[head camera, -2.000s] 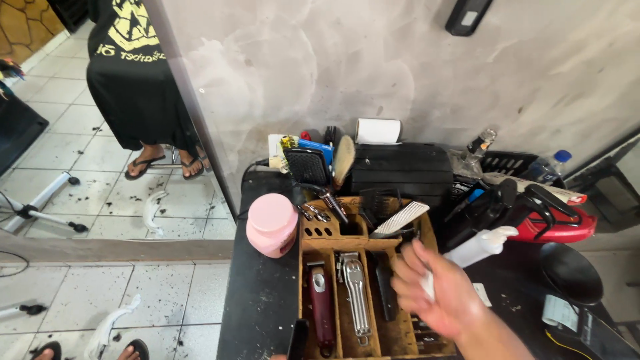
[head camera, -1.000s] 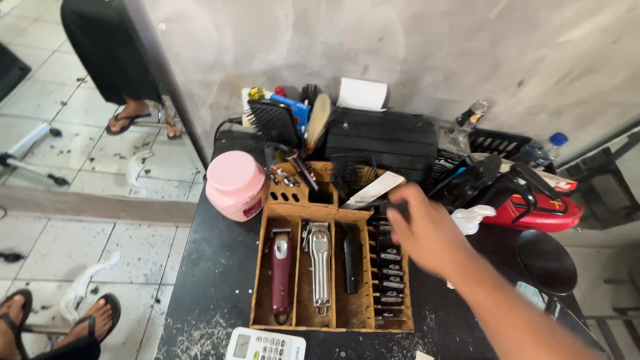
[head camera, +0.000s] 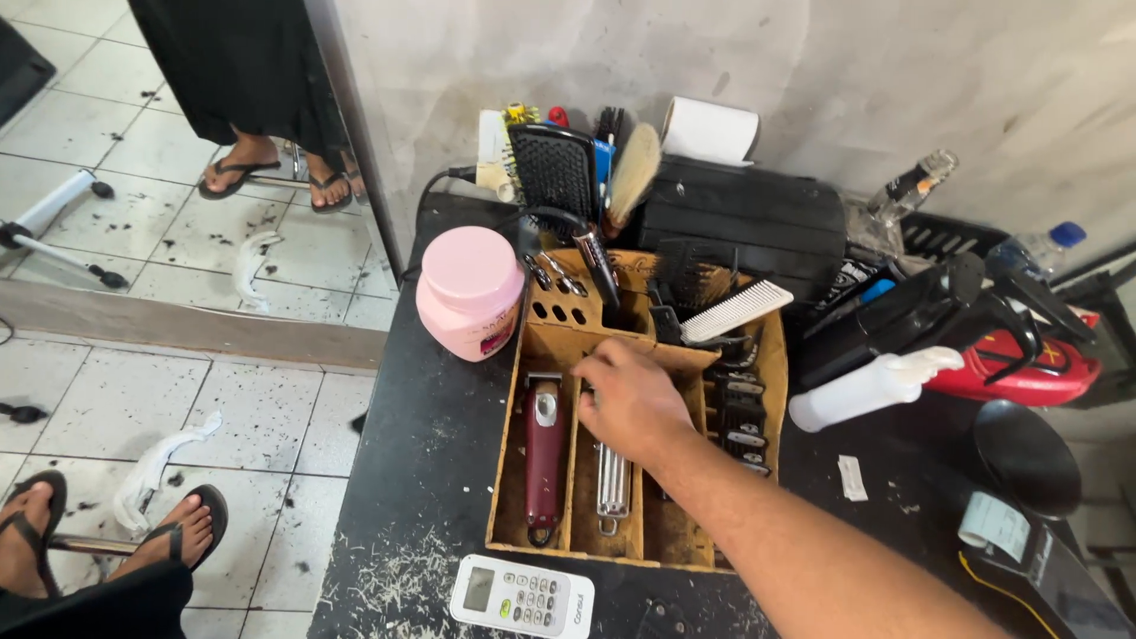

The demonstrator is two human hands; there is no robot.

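My right hand (head camera: 632, 399) reaches into a wooden organizer box (head camera: 603, 557), its fingers curled over the upper end of a silver hair clipper (head camera: 613, 484). The hand hides that end, so a firm hold cannot be made out. In the compartment to the left lies a maroon hair clipper (head camera: 543, 453). Clipper guards (head camera: 744, 417) line the right compartment. A white comb (head camera: 737, 311) leans across the box's back section, beside black combs. Scissors or metal clips (head camera: 564, 273) stand in the holed rack at the back left. My left hand is out of view.
A pink jar (head camera: 470, 288) stands left of the box, a white remote control (head camera: 522, 596) in front. Behind are a paddle brush (head camera: 555, 173), a neck duster (head camera: 634, 173) and a black case (head camera: 741, 226). At right lie a white bottle (head camera: 843, 395) and a red appliance (head camera: 1029, 368). A caped person's feet (head camera: 191, 532) are at left.
My right hand has moved left and down, from beside the white comb at the box's back right to over the silver clipper.
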